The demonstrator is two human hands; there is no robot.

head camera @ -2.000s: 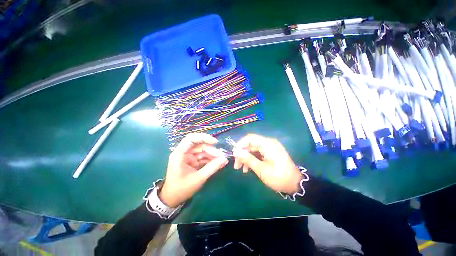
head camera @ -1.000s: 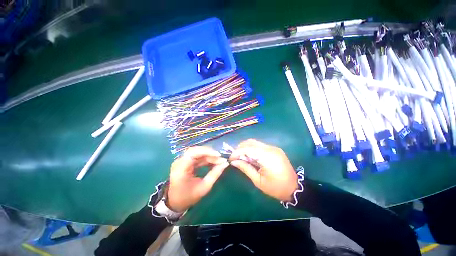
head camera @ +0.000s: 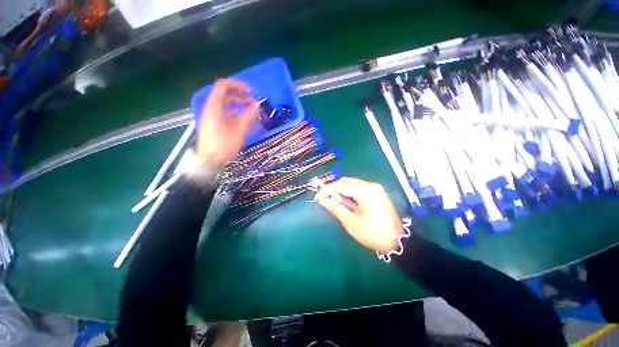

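Observation:
My left hand (head camera: 227, 125) is over the left part of the blue parts tray (head camera: 277, 71), blurred; its fingers are beside the dark connector housings (head camera: 275, 115), and I cannot tell if it holds one. My right hand (head camera: 360, 210) is over the mat below the wires, its fingertips pinched on small wire ends; the rest of that piece is hidden in the hand. Unsleeved wire harnesses (head camera: 278, 166) with blue connectors lie below the tray.
Loose white sleeves (head camera: 140, 229) lie left of the tray, partly behind my left forearm. A big heap of finished harnesses (head camera: 475, 149) lies on the right. A pale metal rail (head camera: 332, 80) runs behind the tray. The green mat (head camera: 285, 271) has a curved front edge.
My left hand has left my right hand and moved up and left to the tray. My right hand stays near the wires, still pinching. The camera view has shifted slightly.

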